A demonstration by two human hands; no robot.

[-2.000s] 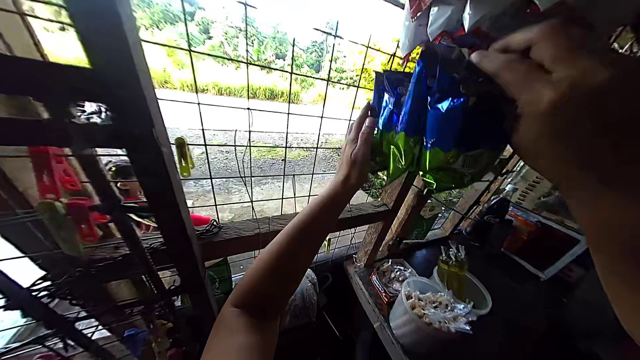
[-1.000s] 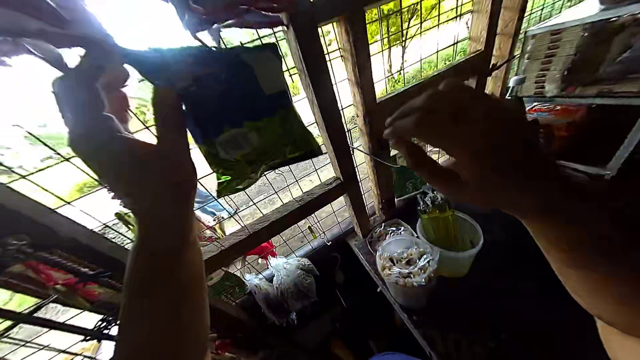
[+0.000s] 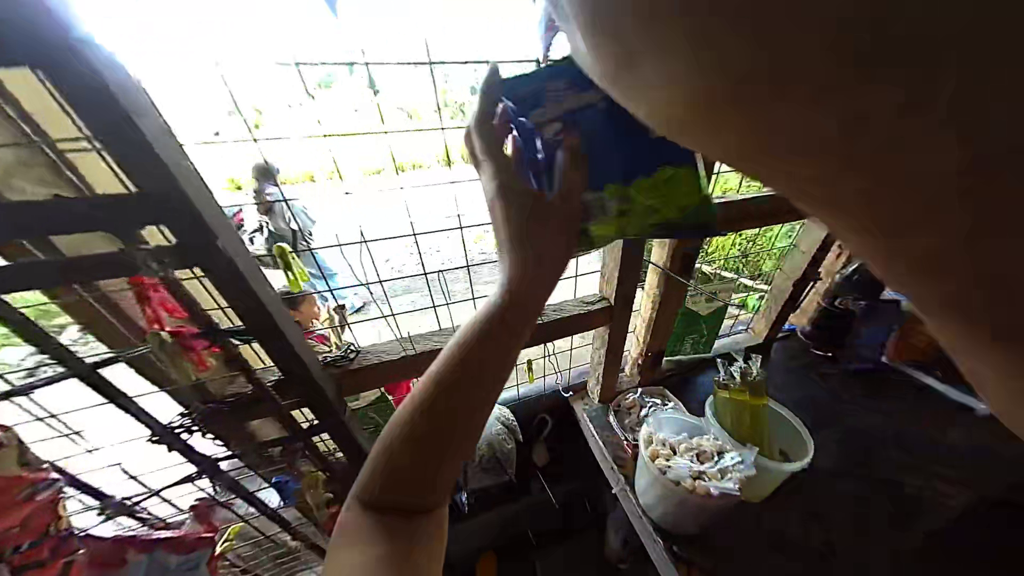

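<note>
My left hand [image 3: 532,192] is raised at the upper middle, its fingers around the left edge of a blue and green plastic packet [image 3: 640,152]. The packet hangs in front of the wire grid window [image 3: 424,264]. My right forearm [image 3: 800,144] crosses the upper right close to the camera and covers part of the packet. My right hand lies beyond the top of the view or behind the arm, so it is hidden.
A white tub [image 3: 680,504] of small bagged goods and a second tub [image 3: 796,468] with bags of yellow liquid stand on the dark counter [image 3: 896,496]. Wooden posts [image 3: 620,320] frame the grid. Green [image 3: 290,268] and red clips [image 3: 164,312] hang at left. Two people are outside.
The view has swung back left. My right arm has risen from over the counter to the upper right. People now show outside beyond the grid.
</note>
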